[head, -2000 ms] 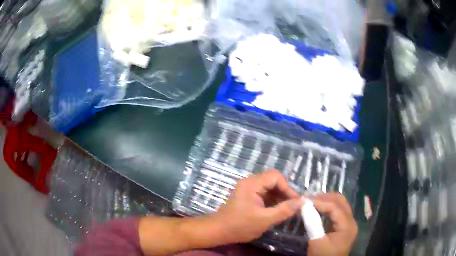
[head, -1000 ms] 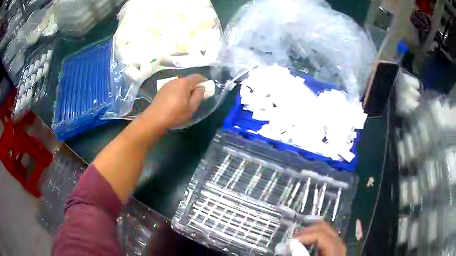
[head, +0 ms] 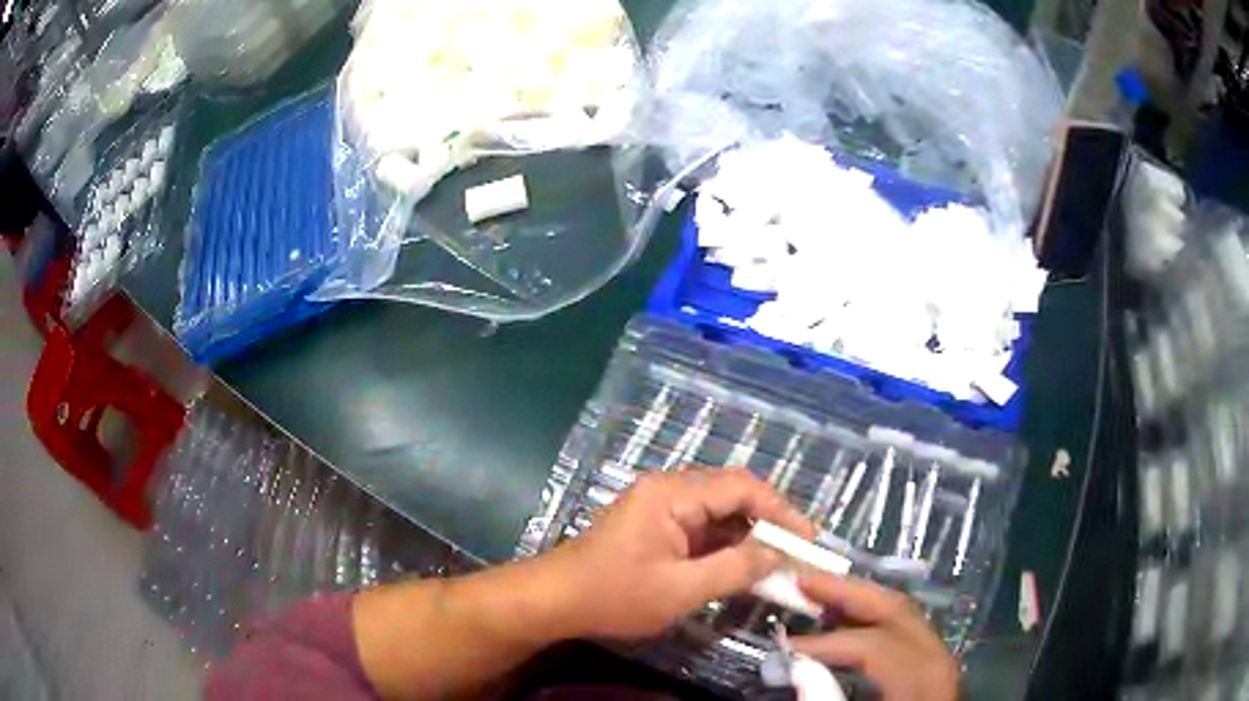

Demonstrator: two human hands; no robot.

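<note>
My left hand (head: pixel 664 555) is over the clear tray (head: pixel 616 363), its fingers closed on a short white housing (head: pixel 801 546). My right hand (head: pixel 884 637) is close beside it at the lower edge, its fingers bent. White patches show at its fingertips; I cannot tell wrap from part. A small silvery thing shows between its fingers, too blurred to name. Slim rods (head: pixel 911 514) lie in the tray's rows, partly hidden by my hands. White plastic parts (head: pixel 849 267) are heaped in the blue tray (head: pixel 667 290) behind it.
A clear bag of cream parts (head: pixel 493 69) is at the back left, with a loose cream piece (head: pixel 496 199) at its mouth. A blue ribbed tray (head: pixel 267 219) is left. A cloudy bag (head: pixel 849 69), a phone (head: pixel 1082 199) and a red stool (head: pixel 96 411) also show.
My left hand has come back from the cream bag to the clear tray, beside my right hand, with one piece. One of the loose pieces at the bag's mouth is gone.
</note>
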